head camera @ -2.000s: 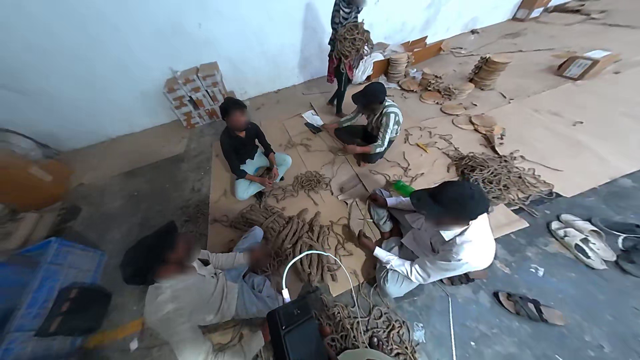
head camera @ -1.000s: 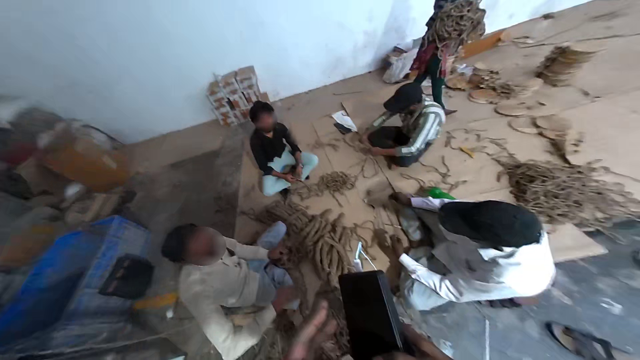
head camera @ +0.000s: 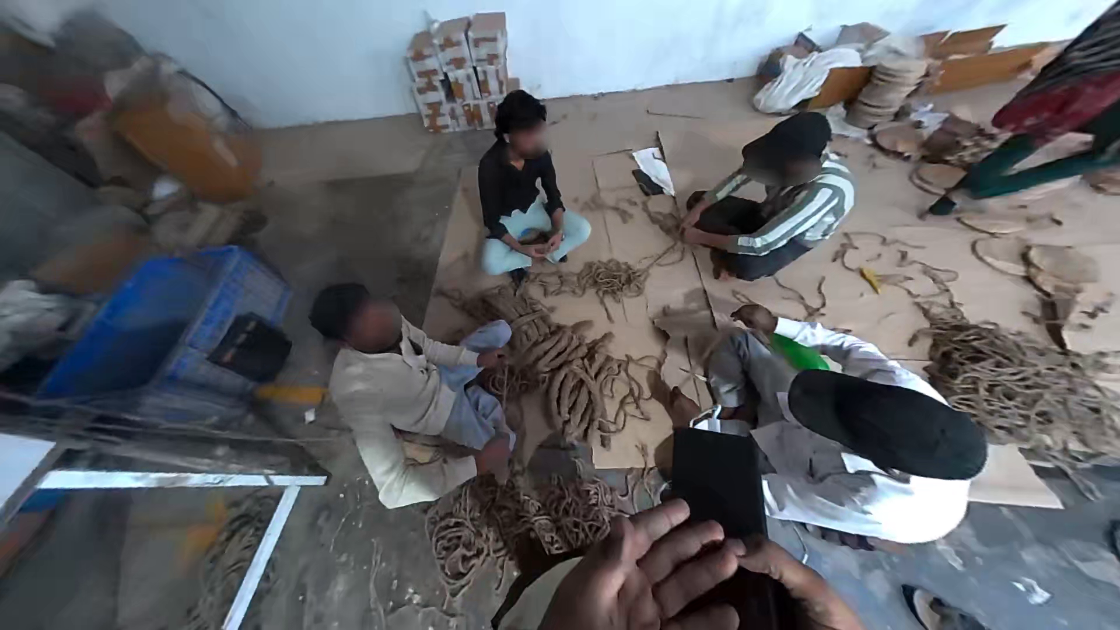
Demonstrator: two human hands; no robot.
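Note:
My left hand is at the bottom centre, palm towards me with its fingers apart. It is just left of and partly over a black rectangular device, which has a white cable at its top end. My right hand grips the lower right side of the device; most of that hand is hidden or cut off. Beyond the device, several people sit on the floor around a pile of brown rope bundles. Coiled rope lies on the floor just left of the device.
A seated person is at the left, another in a black cap close at the right. Two more sit farther back. Cardboard sheets cover the floor. A rope heap lies right; blue crates and a white metal frame stand left.
The standing person with a rope bundle has moved to the right edge. My hands, not visible two seconds ago, are now at the device, the left one shown more fully. The view has shifted.

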